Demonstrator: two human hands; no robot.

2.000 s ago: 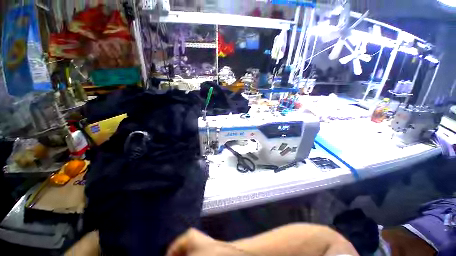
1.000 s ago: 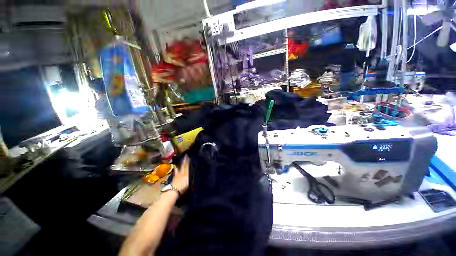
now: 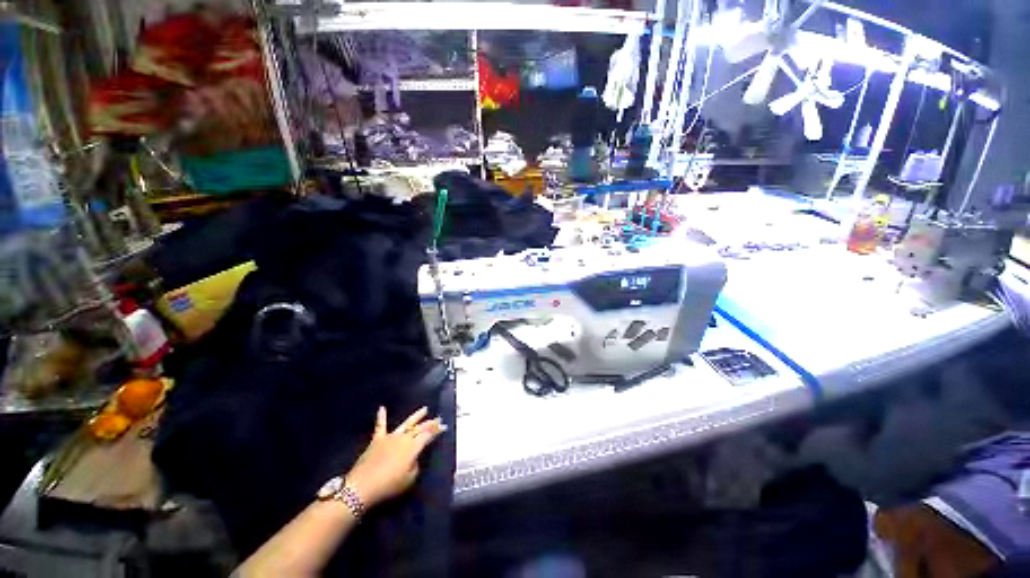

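Note:
A large heap of dark cloth [image 3: 305, 395] lies left of the white Jack sewing machine [image 3: 587, 305] and hangs toward my lap. My left hand [image 3: 393, 454], with a watch or bracelet at the wrist, rests on the cloth near the table's front left edge, fingers spread and holding nothing. A shiny ring-like item [image 3: 282, 325] lies on the cloth. Black-handled shears [image 3: 542, 370] lean at the machine front. A green-handled tool [image 3: 439, 217] stands at the left end of the head. My right hand is not in view.
Orange items [image 3: 133, 404] lie on cardboard at the left, near a yellow packet [image 3: 209, 296] and a red-and-white bottle [image 3: 142, 333]. A dark flat pad [image 3: 739, 364] lies right of the machine. Another machine [image 3: 949, 257] stands at the far right. Part of a person [image 3: 971, 508] shows at lower right.
My left hand has moved from beside the orange items, rightward onto the dark cloth. The view swung left, then back right. The bare arm seen low in front two seconds ago is gone.

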